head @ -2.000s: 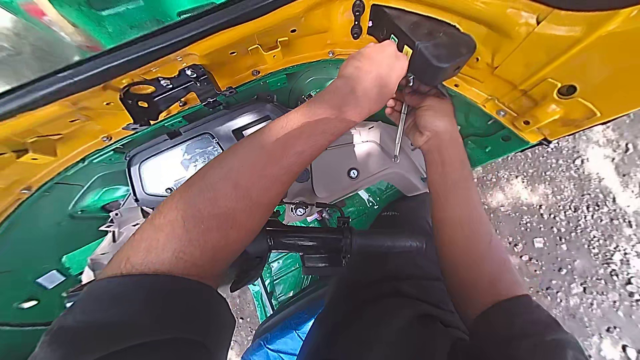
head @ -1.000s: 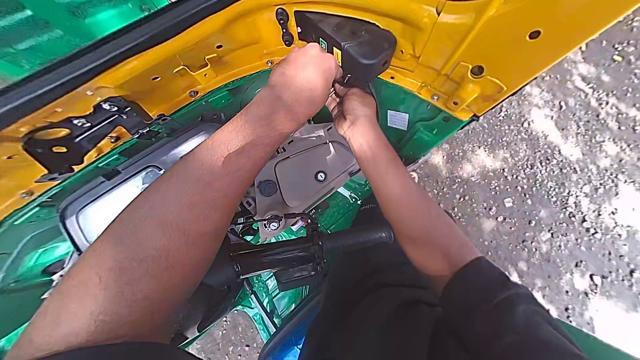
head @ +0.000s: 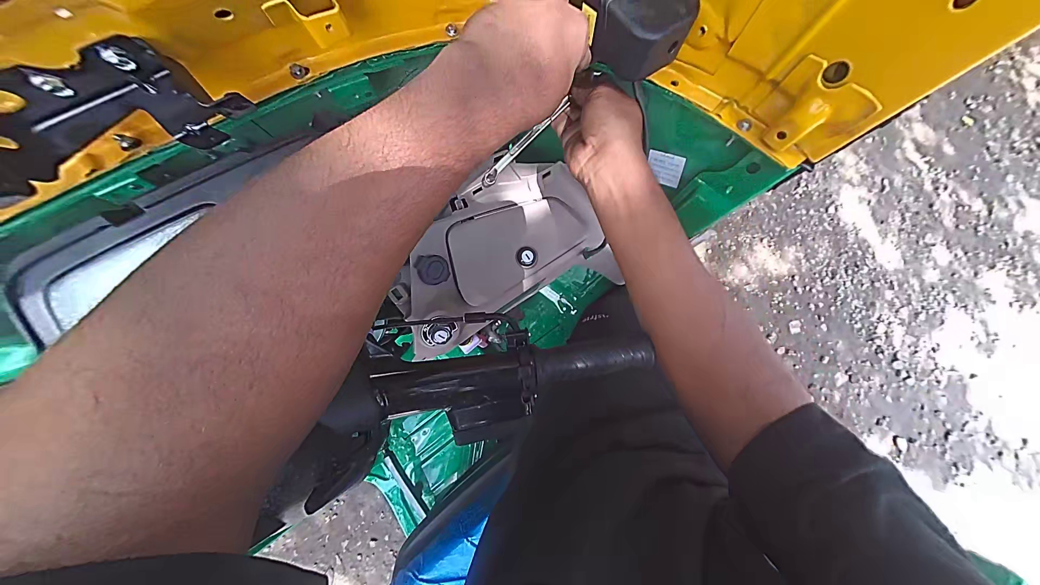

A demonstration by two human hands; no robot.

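Observation:
A black plastic housing (head: 646, 36) is fixed to the yellow metal frame at the top. My left hand (head: 528, 49) is closed against its left side; whatever lies in the fingers is hidden. Just under the housing, the bent fingers of my right hand (head: 605, 122) hold a slim metal wrench (head: 524, 148), whose ring end points down and left. Both hands nearly touch each other. A thin black cable (head: 644, 122) hangs beside my right hand.
Below lie a beige dashboard panel (head: 504, 248) with a lock and a black handlebar with its grip (head: 597, 360). A black bracket (head: 122, 89) sits on the yellow frame (head: 374, 41) at left. Gravel ground (head: 910, 268) is at right.
The view has shifted and come closer to the dashboard. Both hands remain at the black housing. The wrench stood nearly upright two seconds ago; it now slants down to the left.

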